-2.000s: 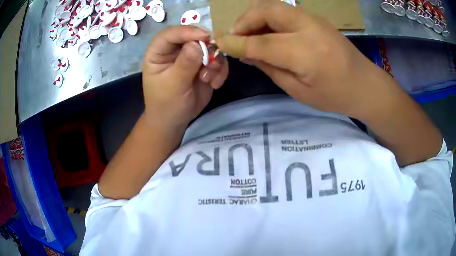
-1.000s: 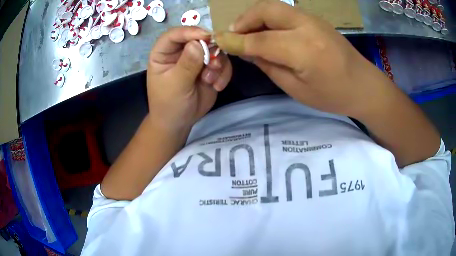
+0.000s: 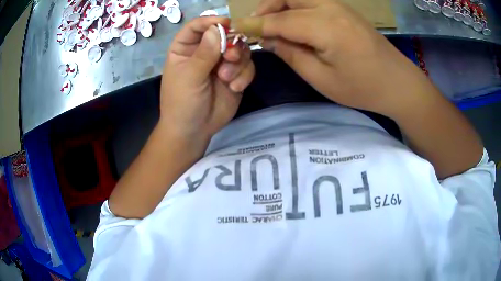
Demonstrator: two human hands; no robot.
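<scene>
My left hand (image 3: 204, 77) holds a white round base (image 3: 222, 38) edge-on between thumb and fingers, with red bits on its right side. My right hand (image 3: 329, 49) is close beside it, fingertips pinched together just right of the base. A small white and red piece shows between the two hands; my right fingers mostly hide it, and I cannot tell its full shape. A pale tan covering is on a right fingertip. A heap of white bases with red bits (image 3: 127, 37) lies on the metal bench at the left.
The grey metal bench (image 3: 41, 101) curves around in front. A brown cardboard mat (image 3: 379, 13) lies behind my right hand. Rows of red-and-white figures (image 3: 456, 12) lie at the far right. Blue-framed bins (image 3: 52, 219) and a red stool or crate (image 3: 104, 164) are below the bench.
Both hands have moved up slightly, partly covering the single base on the bench behind them. My right fingers have shifted, and more of the small piece between the hands shows.
</scene>
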